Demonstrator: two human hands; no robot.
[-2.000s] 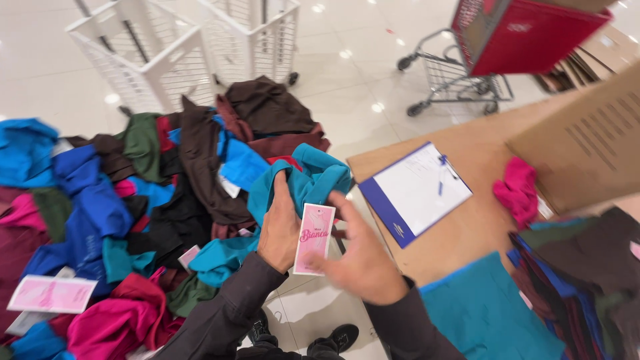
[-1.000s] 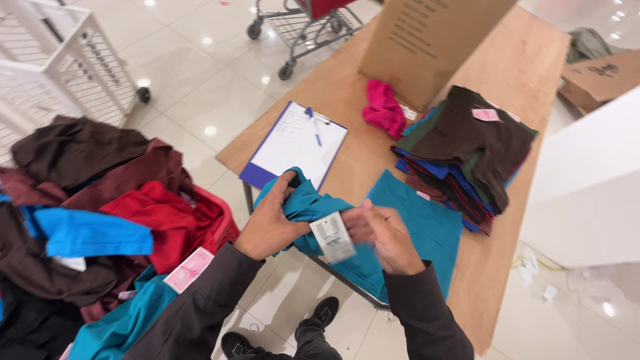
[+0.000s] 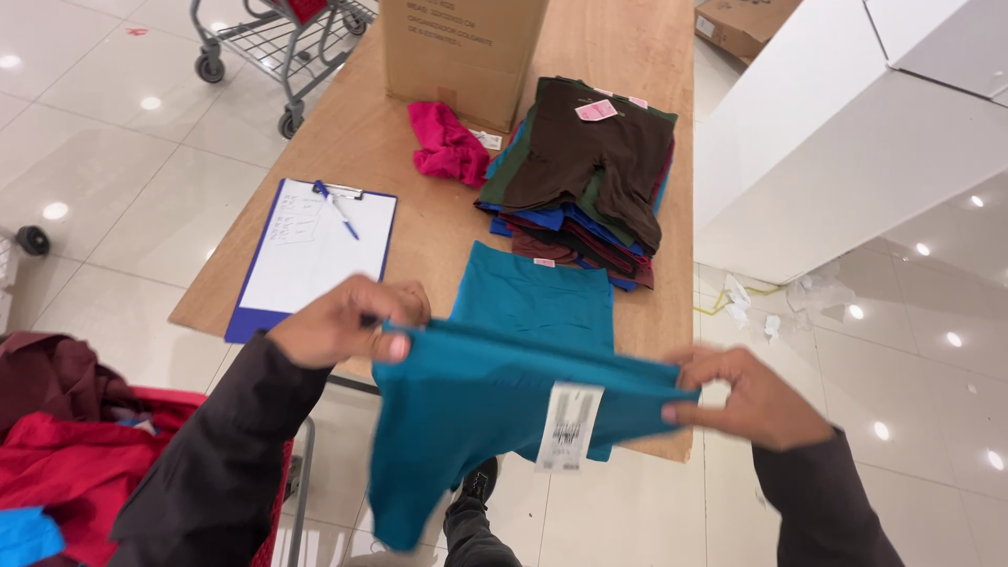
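A pair of teal stretch shorts (image 3: 465,402) hangs stretched out between my hands over the near edge of the table. My left hand (image 3: 354,319) pinches one end of the waistband, and my right hand (image 3: 744,394) pinches the other end. A white printed tag (image 3: 568,427) dangles from the front of the fabric. Behind the held garment, another teal garment (image 3: 535,295) lies flat on the wooden table, partly covered from view. Beyond it stands a stack of folded shorts with a dark brown pair (image 3: 555,161) on top, bearing a pink tag (image 3: 596,110).
On the table (image 3: 429,228) are a blue clipboard (image 3: 311,268) with paper and a pen (image 3: 336,211), a crumpled pink garment (image 3: 449,146) and a cardboard box (image 3: 461,63). Loose red clothing (image 3: 71,480) fills a container at lower left. A cart (image 3: 291,55) stands behind; a white block (image 3: 835,134) rises at right.
The teal shorts were bunched in my hands earlier; now they are spread wide by the waistband, with my hands farther apart. The view has swung right from the clothing pile to the table.
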